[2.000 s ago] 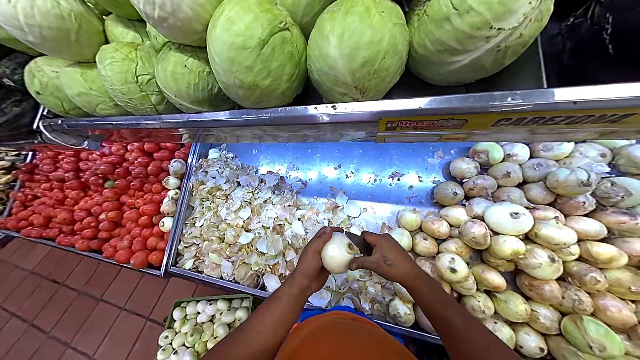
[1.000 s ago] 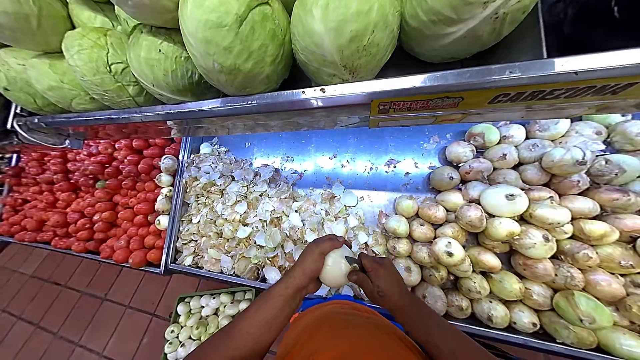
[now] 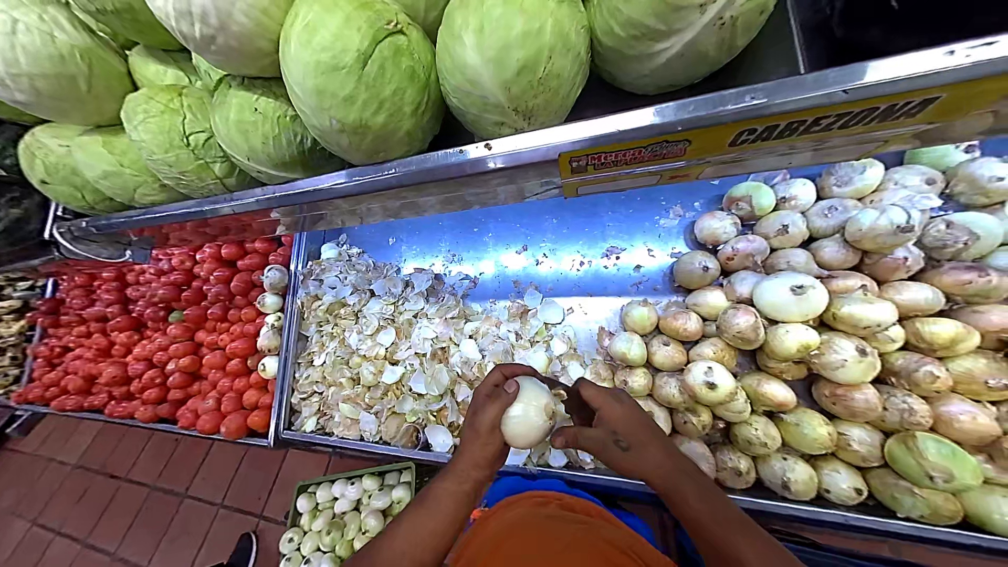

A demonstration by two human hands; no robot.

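Note:
A pale, mostly peeled onion [image 3: 528, 413] is gripped in my left hand [image 3: 490, 417], just above the near edge of the metal bin. My right hand [image 3: 610, 429] is closed around a small dark-bladed tool, probably a knife, whose blade lies against the onion's right side; its handle is hidden in the fingers. Loose dry onion skins [image 3: 394, 346] are heaped in the bin behind and left of my hands. Unpeeled onions [image 3: 846, 354] are piled to the right. Below on the left stands a green crate [image 3: 413, 472] of peeled white onions.
Red tomatoes [image 3: 157, 339] fill the neighbouring bin, with several onions along its right side. Cabbages [image 3: 362, 79] lie on the shelf above, behind a metal rail [image 3: 441, 161] bearing a yellow sign [image 3: 787, 138]. A dark shoe [image 3: 242, 550] is on the tiled floor at lower left.
The onion stays in my left hand, and the blade remains by it in my right. The view has shifted somewhat nearer and to the left.

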